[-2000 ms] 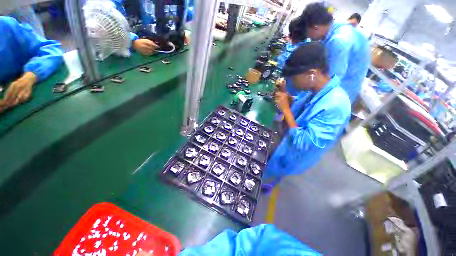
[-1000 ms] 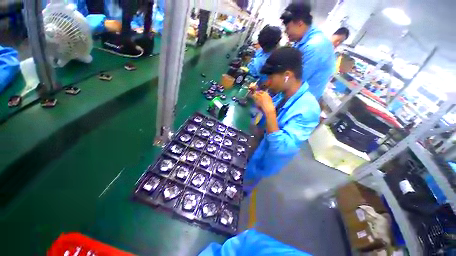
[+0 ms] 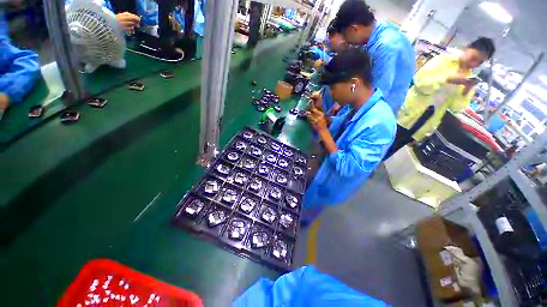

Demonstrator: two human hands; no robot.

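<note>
No hand of mine shows; only my blue sleeve is at the bottom edge. The black blister tray lies on the green bench in front of me, its square pockets holding dark housings with silvery insides. The red plastic tray is at the bottom left, cut off by the edge, with small white parts scattered in it. Both my hands are out of the picture.
A grey metal post stands behind the black tray. A green and white spool lies past it. Several single housings lie across the bench near a white fan. A worker in blue sits at the right; a person in yellow stands behind.
The view swung right, then partly back left. The red tray dropped lower, then shows more again. A person in yellow has come into view at the right.
</note>
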